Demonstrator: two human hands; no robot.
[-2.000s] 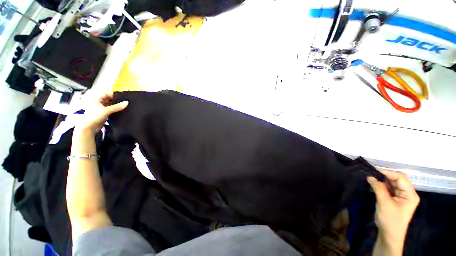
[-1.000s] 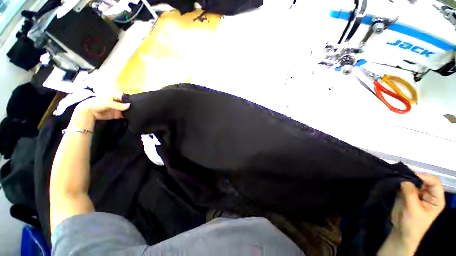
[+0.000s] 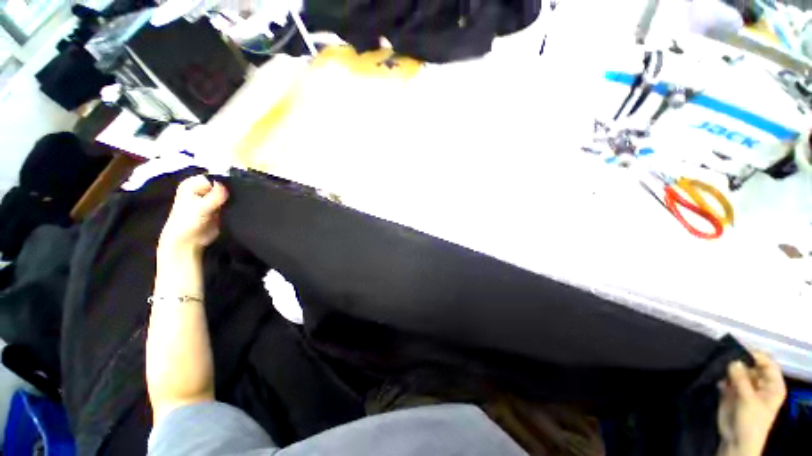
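Note:
A black garment [image 3: 463, 285] lies across my lap and the table's front edge, its upper edge pulled into a long, nearly straight line. My left hand [image 3: 198, 212] grips it at the left end, fingers curled in. My right hand [image 3: 753, 398] pinches a bunched end of the cloth at the lower right, near the table edge. A small white patch [image 3: 284, 297] shows among the dark folds between my hands.
Scissors with red and yellow handles [image 3: 699, 207] lie beside the needle area of the white JACK sewing machine [image 3: 730, 120]. Black cloth [image 3: 427, 27] lies at the table's back. A dark box [image 3: 187, 67] stands back left. A blue crate [image 3: 40, 423] is lower left.
The cloth's upper edge has become straighter and lies nearer the table's front edge. My left hand has closed more tightly into a fist. The view has shifted, showing more of the table's back.

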